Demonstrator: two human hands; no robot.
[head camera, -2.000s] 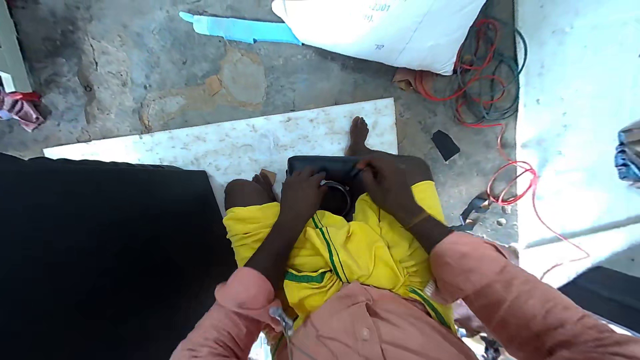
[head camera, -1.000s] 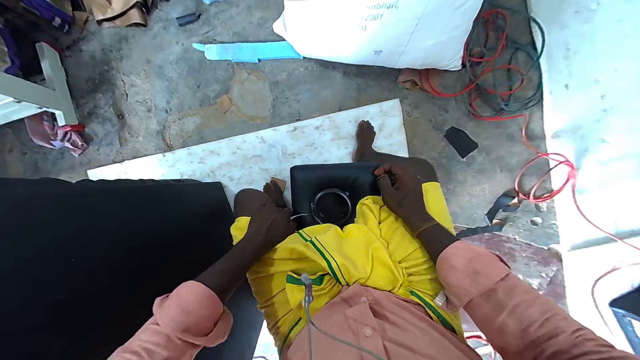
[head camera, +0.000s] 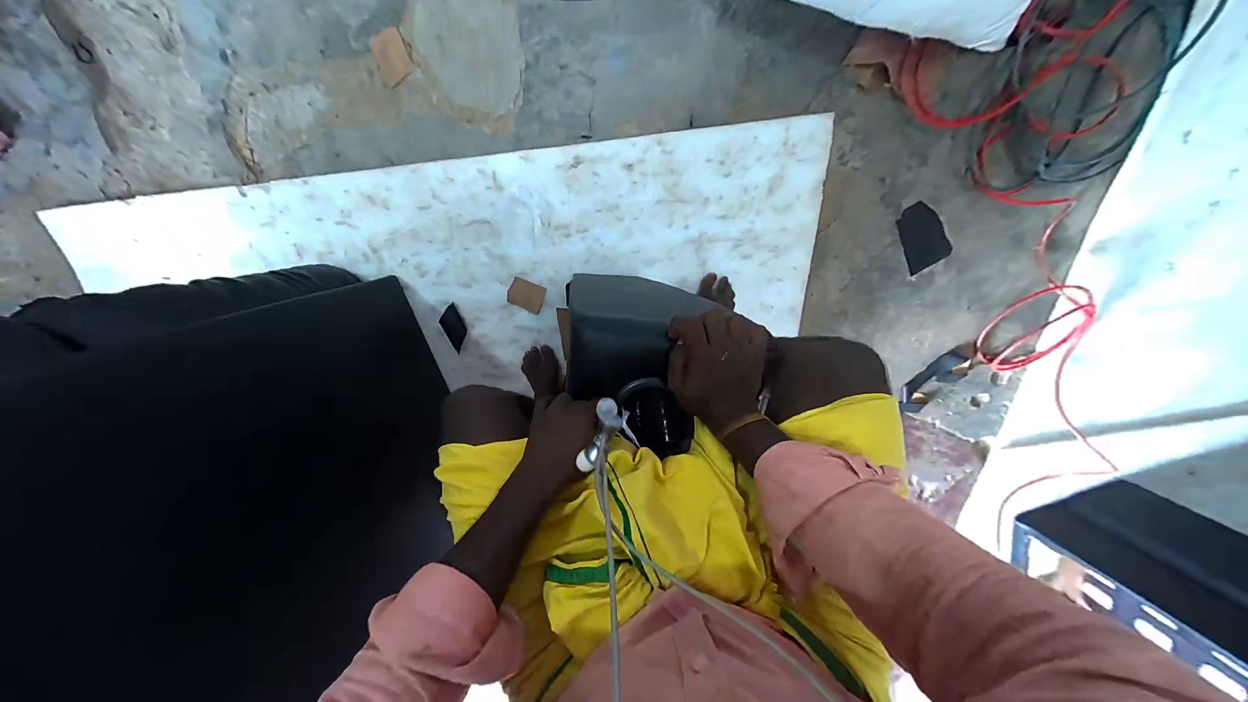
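Observation:
A black padded piece with a smooth dark covering stands between my knees. Set into its near side is a round, glossy black part with a rim. My right hand grips the right edge of the padded piece, fingers bent over it. At its lower left corner is my left hand, fingers curled; what lies under them is partly hidden. Beside that hand, a pale cable with a light-coloured end hangs in front of the view.
A large black upholstered piece fills the left. Under my feet lies a white, stained board with scraps on it. Coiled red cable and dark cable lie right, near a white sack. A blue crate stands lower right.
The padded piece has tipped up from lying flatter, with its round part now facing me more steeply. My right hand has moved from its upper corner to grip lower over its side.

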